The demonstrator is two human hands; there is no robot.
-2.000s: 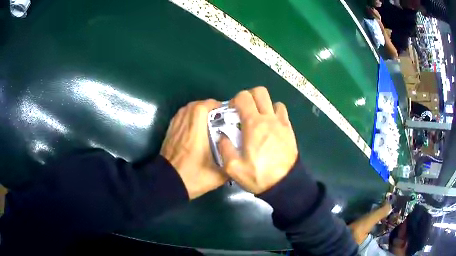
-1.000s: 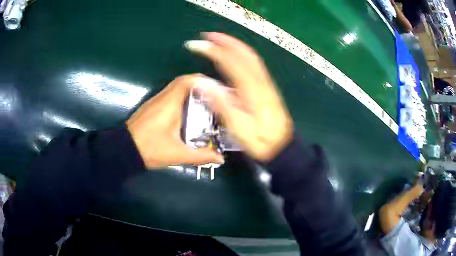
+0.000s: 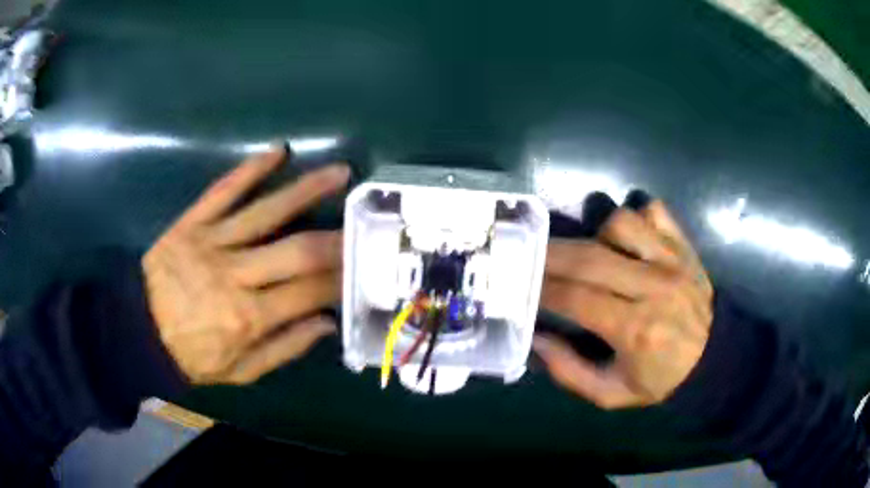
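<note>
A white plastic housing (image 3: 353,276), a rounded-square open box, is in the middle of the view with its open side up. A white inner module (image 3: 446,224) sits inside it. Yellow (image 3: 391,345), red and black wires trail over the housing's near edge, and a bit of blue shows inside. My left hand (image 3: 243,281) has its fingertips against the housing's left side, fingers spread. My right hand (image 3: 630,305) has its fingertips at the housing's right side. Both hands' fingertips are partly hidden by the housing.
The glossy dark green bench (image 3: 458,86) lies beneath. White and greyish parts (image 3: 17,81) are at the upper left edge. A worn whitish rail (image 3: 811,48) curves across the upper right corner, with brighter green beyond it. A brown edge (image 3: 176,415) shows at the lower left.
My hands have moved apart to either side of the housing, whose open, wired side now shows. The view has swung left, so the blue mat and the other person have left the picture.
</note>
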